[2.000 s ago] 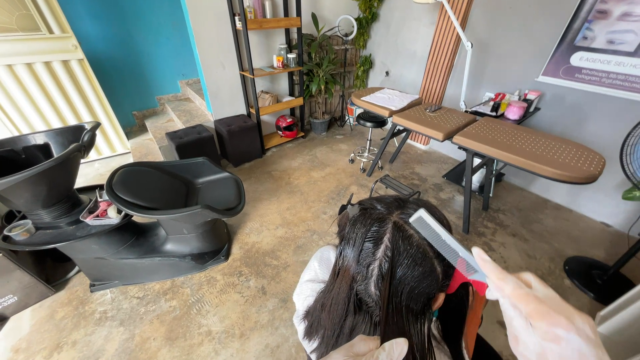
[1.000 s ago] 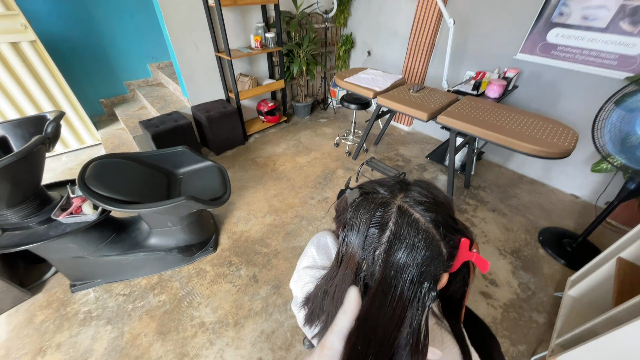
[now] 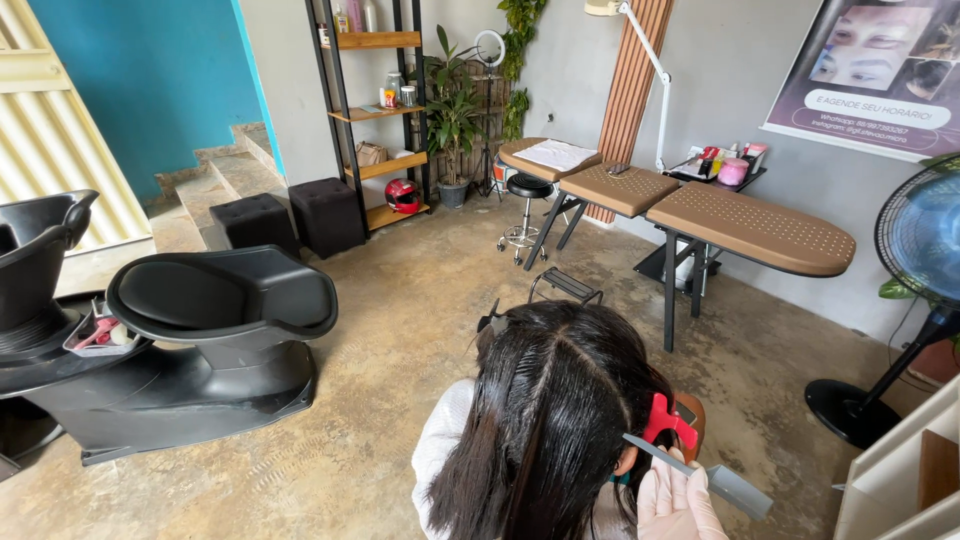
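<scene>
A seated person's dark, wet-looking hair (image 3: 555, 390) is parted along the crown and hangs down the back. My right hand (image 3: 675, 499), in a pale glove, holds a grey comb (image 3: 739, 491) at the right of the head, with its thin tip near the ear. A red hair clip (image 3: 667, 421) grips the hair just above that hand. A dark hair clip (image 3: 491, 319) is at the head's left side. The person wears something white (image 3: 442, 420) over the shoulders. My left hand is out of view.
Black shampoo chair units (image 3: 225, 300) stand at left, with a small tray (image 3: 101, 334) of tools. A footrest (image 3: 566, 283) lies before the person. Behind are a brown treatment bed (image 3: 750, 229), a stool (image 3: 528, 187) and shelves (image 3: 379, 39). A fan (image 3: 926, 225) and white shelving (image 3: 892, 480) are at right.
My right hand, out of view one second ago, is back with the comb, lower than two seconds ago. The gloved hand seen at the hair's lower part one second ago has left view.
</scene>
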